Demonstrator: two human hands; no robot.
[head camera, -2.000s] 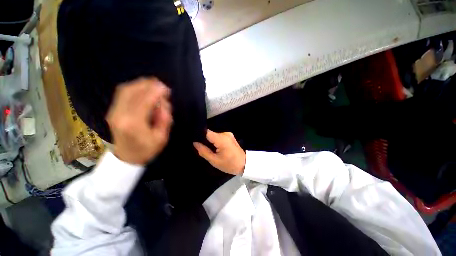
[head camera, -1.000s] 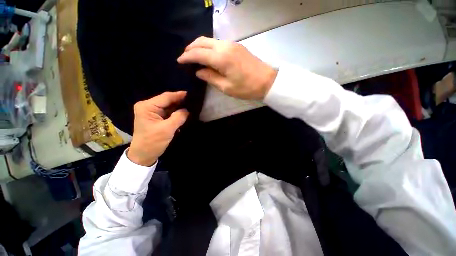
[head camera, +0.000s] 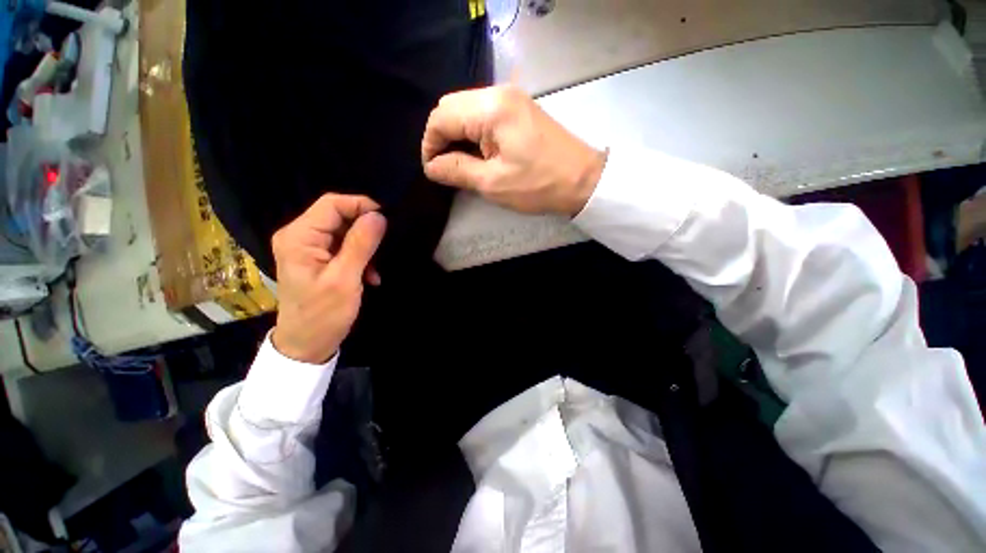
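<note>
The black garment panel (head camera: 314, 97) lies over the table and hangs down toward my lap. My left hand (head camera: 330, 270) is over the cloth at the table's front edge, thumb and forefinger pinched on it. My right hand (head camera: 508, 151) is at the cloth's right border, fingers curled and thumb near the forefinger, pinching the cloth edge. The folds between my hands are too dark to make out. Yellow marks (head camera: 476, 8) show at the top beside the cloth, by a shiny plate (head camera: 503, 13).
The white machine table (head camera: 843, 97) extends to the right. Cardboard with yellow tape (head camera: 173, 162) runs along the left of the cloth. Clear plastic bags (head camera: 38, 184) lie at the far left. A red crate (head camera: 906, 227) is partly visible below the table at right.
Since two seconds ago my right hand has moved up to the cloth's right border, and my left hand has lowered and closed its fingers. The view has shifted slightly.
</note>
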